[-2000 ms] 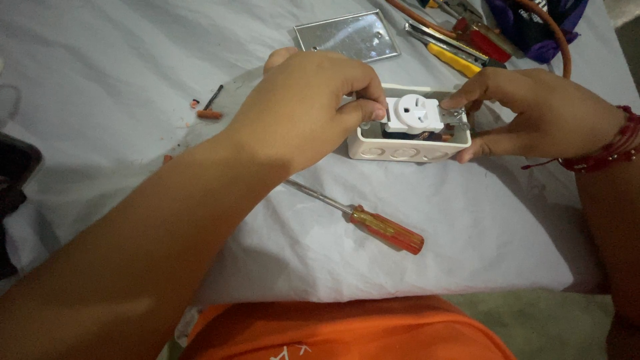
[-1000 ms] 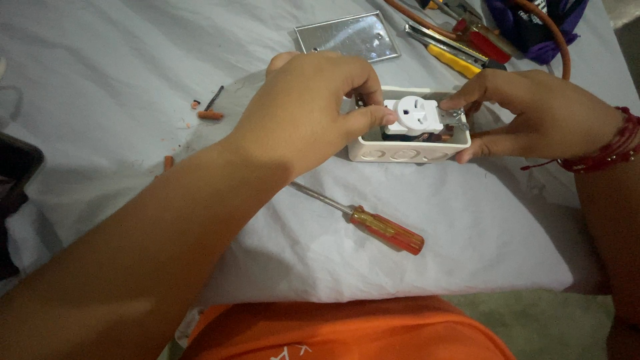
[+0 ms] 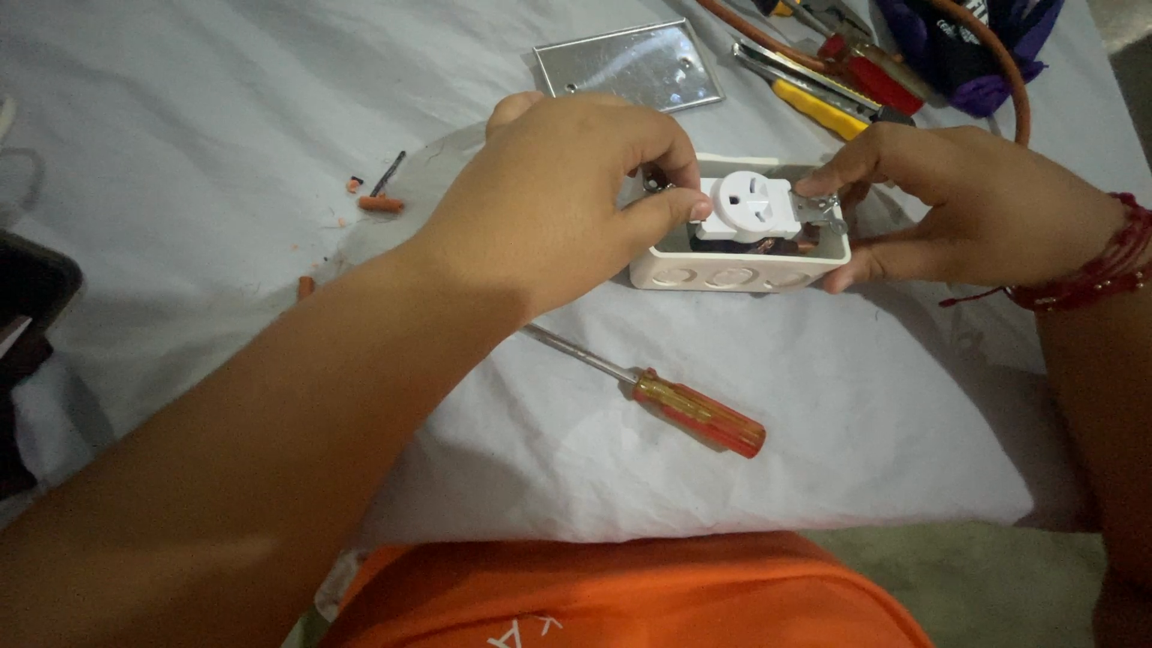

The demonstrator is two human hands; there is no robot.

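Note:
A white plastic electrical box (image 3: pixel 738 274) sits on the cloth with a white power outlet (image 3: pixel 751 207) partly inside it. My left hand (image 3: pixel 585 180) pinches the outlet's left end between thumb and forefinger. My right hand (image 3: pixel 954 198) has its forefinger on the metal mounting strap (image 3: pixel 819 209) at the outlet's right end, while its thumb lies against the box's lower right corner. Copper wire ends and a dark part of the outlet show below its white face. Nearer to me lies a screwdriver (image 3: pixel 697 409) with an orange-red handle, its tip hidden by my left arm.
A metal cover plate (image 3: pixel 630 67) lies behind the box. At the upper right are a yellow utility knife (image 3: pixel 819 103), a red-handled tool (image 3: pixel 882 76), an orange cable (image 3: pixel 1008 63) and a purple and black bag (image 3: pixel 981 54). Orange insulation scraps (image 3: pixel 381 204) lie left; a dark object (image 3: pixel 36 279) is at the edge.
The outlet's face has tilted and shifted slightly within the box since the earliest frame. Both hands stay at its ends, and the screwdriver has not moved.

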